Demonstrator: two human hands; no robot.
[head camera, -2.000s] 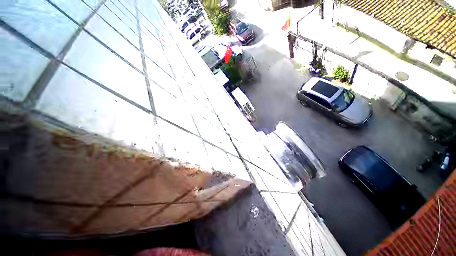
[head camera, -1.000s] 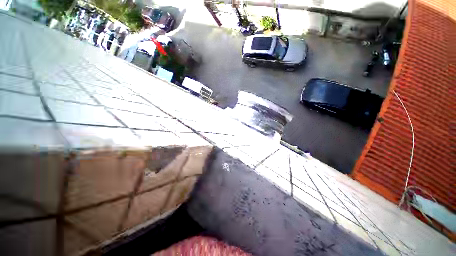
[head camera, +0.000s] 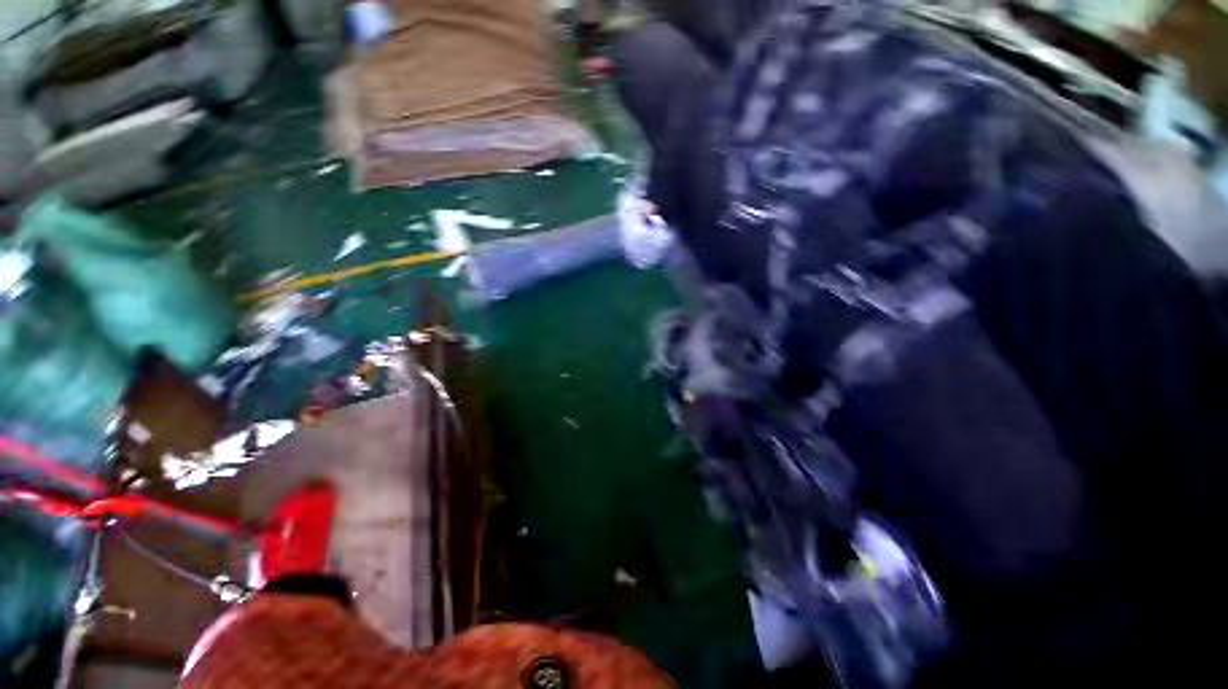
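Neither of my hands shows. The view is blurred. Nearest in front, an open brown cardboard box (head camera: 357, 505) stands at the lower left, with shiny film and scraps along its far edge. A red object (head camera: 299, 532), joined to a red strap or cord, lies over the box; I cannot tell what it is. A large dark blue-black mass of cloth or clothing (head camera: 929, 350) fills the right side; whether it is a pile or a person cannot be told. A rust-coloured knit garment with a dark button (head camera: 445, 660) shows at the bottom edge.
The green floor (head camera: 552, 404) has a yellow line and white scraps. A stack of tan fabric (head camera: 451, 81) lies at the top. A flat grey-blue strip (head camera: 552, 256) lies on the floor. Green sacks or plastic (head camera: 121, 296) stand at the left.
The view has changed completely, from looking down a tiled outside wall onto a street with cars to an indoor workshop floor with a box and dark cloth.
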